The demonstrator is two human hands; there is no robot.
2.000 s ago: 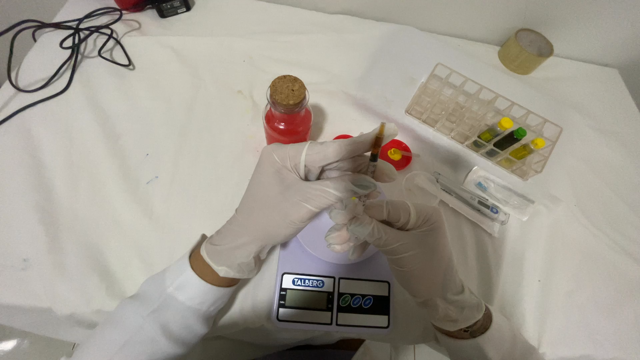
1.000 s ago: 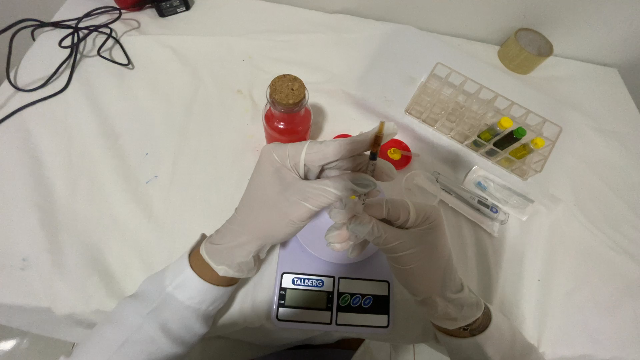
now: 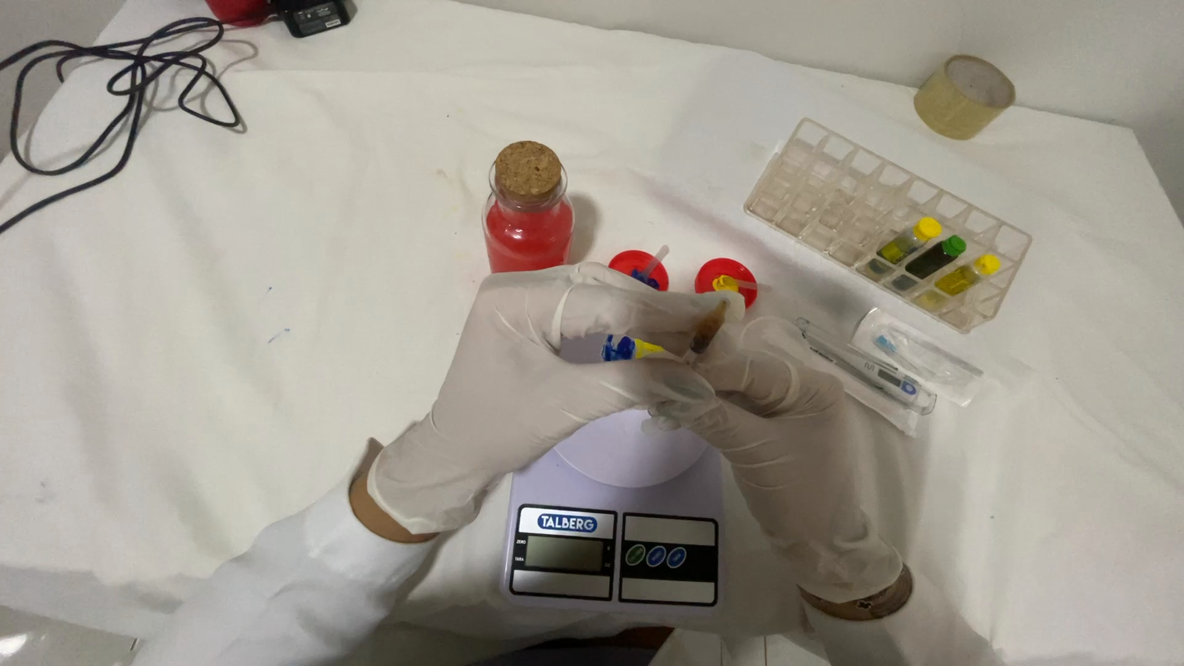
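Note:
Both my hands wear whitish gloves and meet above a Talberg digital scale. Between the fingers of my left hand is a small glass-like tube with brown contents, tilted. My right hand has its fingertips at the lower end of the tube, beside a clear rounded piece partly hidden by the gloves; its exact grip is hard to make out. Blue and yellow material shows through the gap of my left hand, over the scale. Behind the hands stand a red dish with blue matter and a red dish with yellow matter.
A corked glass bottle of red contents stands behind my left hand. At right are a clear tube rack with several capped vials, a digital thermometer, a wrapped item and a tape roll. Black cable lies at upper left.
Both hands have moved up and closer together, away from the scale's display. The blue and yellow material and the red dish with blue matter now show more. The brown tube tilts more.

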